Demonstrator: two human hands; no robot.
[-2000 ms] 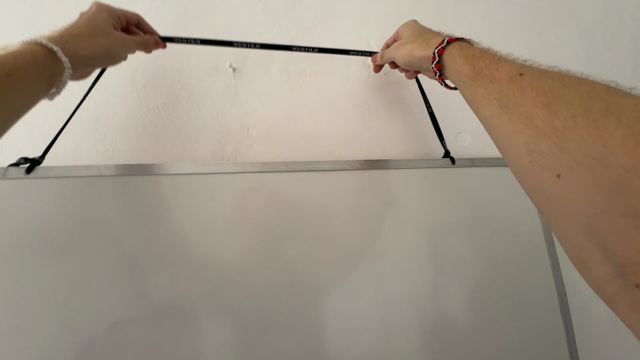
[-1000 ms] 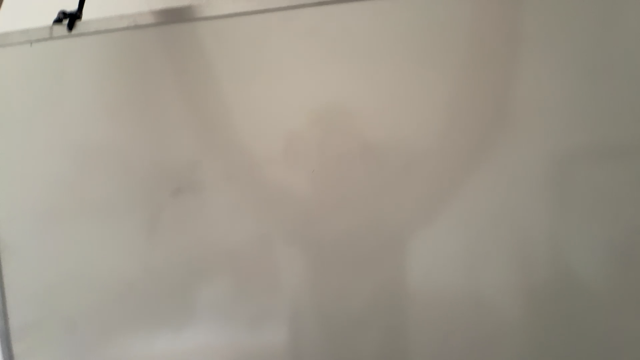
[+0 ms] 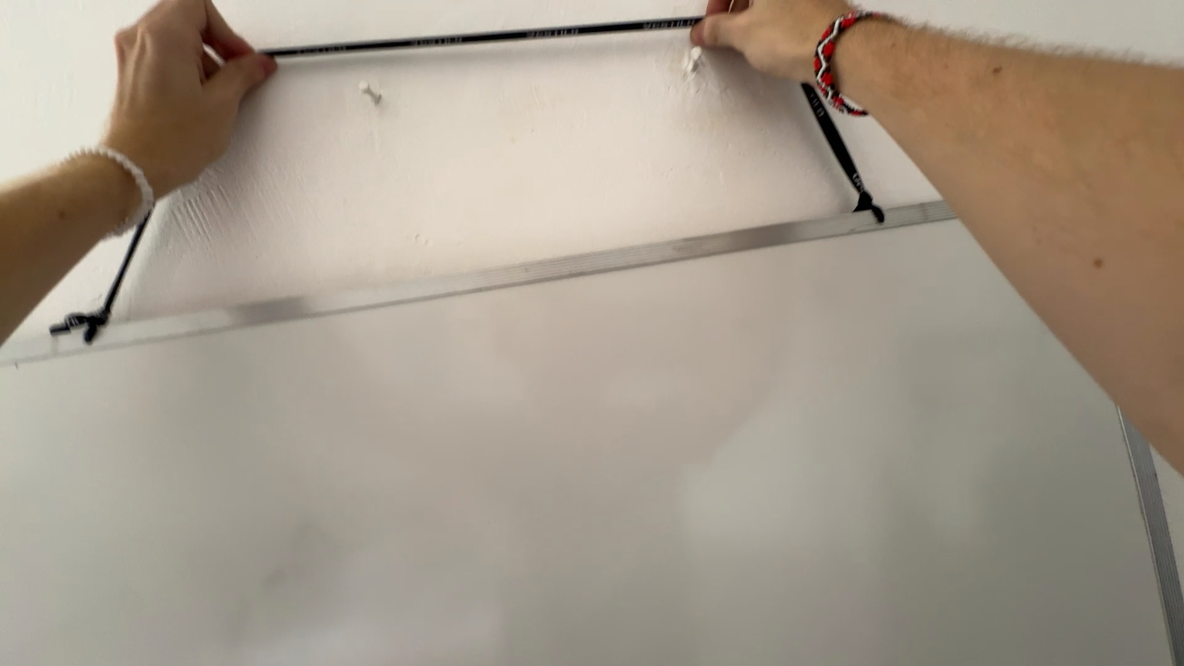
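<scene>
A black strap with printed writing (image 3: 481, 38) is stretched between my hands above a whiteboard (image 3: 555, 444). My left hand (image 3: 180, 88) pinches the strap at its upper left bend. At the upper right bend my right hand (image 3: 768, 32) grips it, partly cut off by the top edge of the view. Knots tie the strap's ends to the board's metal frame (image 3: 573, 264), at the left (image 3: 85, 324) and at the right (image 3: 868, 208). Two white pegs, one at the left (image 3: 371, 92) and one near my right fingers (image 3: 694, 61), stick out of the wall just below the strap.
Behind everything is a white painted wall (image 3: 499, 176) with rough, scuffed patches. The board fills the lower part of the view, its top edge rising to the right. Its right frame edge (image 3: 1147, 499) shows below my right forearm.
The view has swung down to the board and back up. Both hands, out of view one second ago, show again with the strap. The board's top edge now slants up to the right; it was nearly level before.
</scene>
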